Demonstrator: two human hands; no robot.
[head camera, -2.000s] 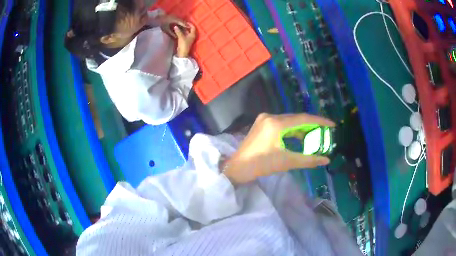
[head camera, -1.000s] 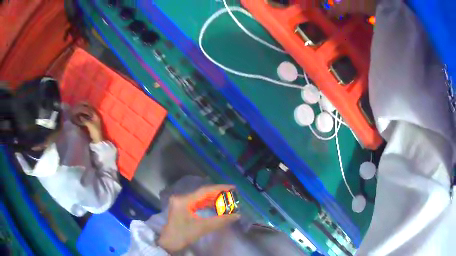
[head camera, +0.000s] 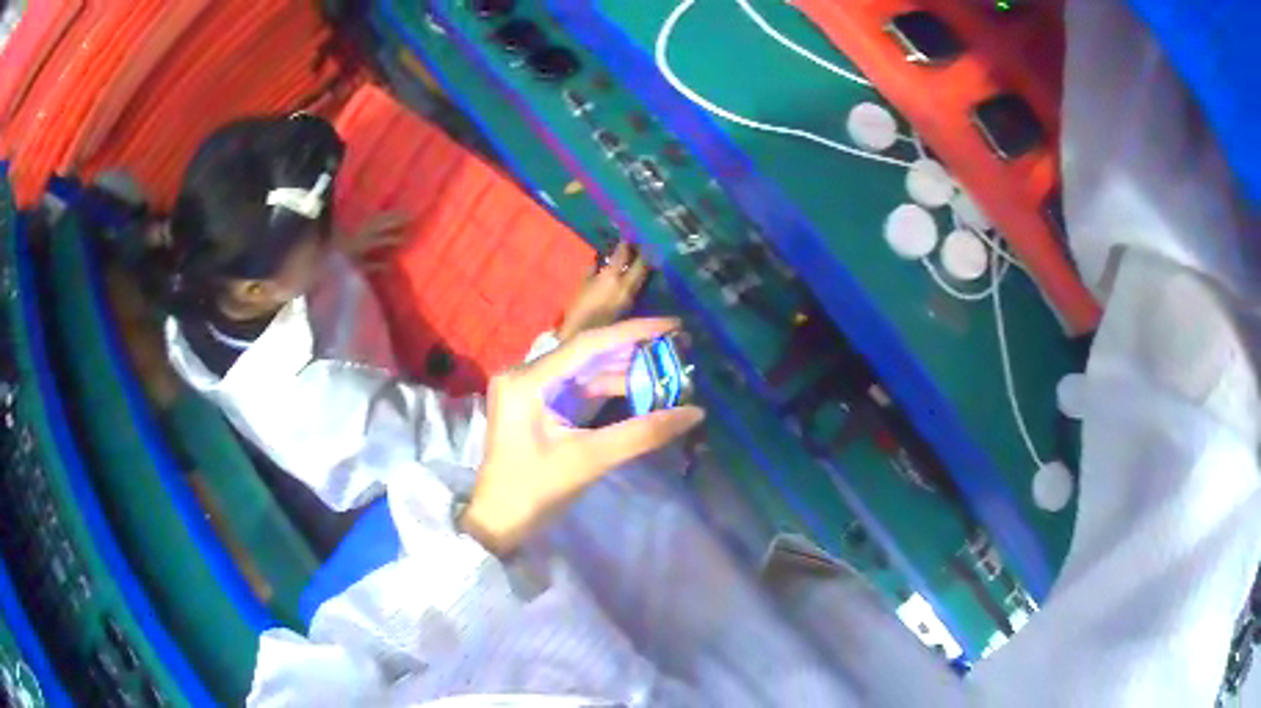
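Note:
My left hand point(head camera: 560, 436) holds a small stack of strapless smartwatch units point(head camera: 660, 376) edge-on between thumb and fingers. The units glow pale blue, and the light falls on my palm. My right hand is out of view; only my right sleeve point(head camera: 1162, 374) shows at the right. Beside that sleeve lies a red-orange pocketed tray point(head camera: 954, 90) with dark watches point(head camera: 1010, 127) in its pockets.
White charging pucks point(head camera: 929, 183) and looped cables lie on the green mat. Lower benches hold rows of dark parts point(head camera: 664, 208). A co-worker point(head camera: 332, 387) sits at left by a red-orange tray point(head camera: 463, 263), with stacked trays point(head camera: 125, 83) behind.
The glow on the held watches goes from green to orange to pale blue. The view has swung. The co-worker's one hand has moved from the tray to the bench edge.

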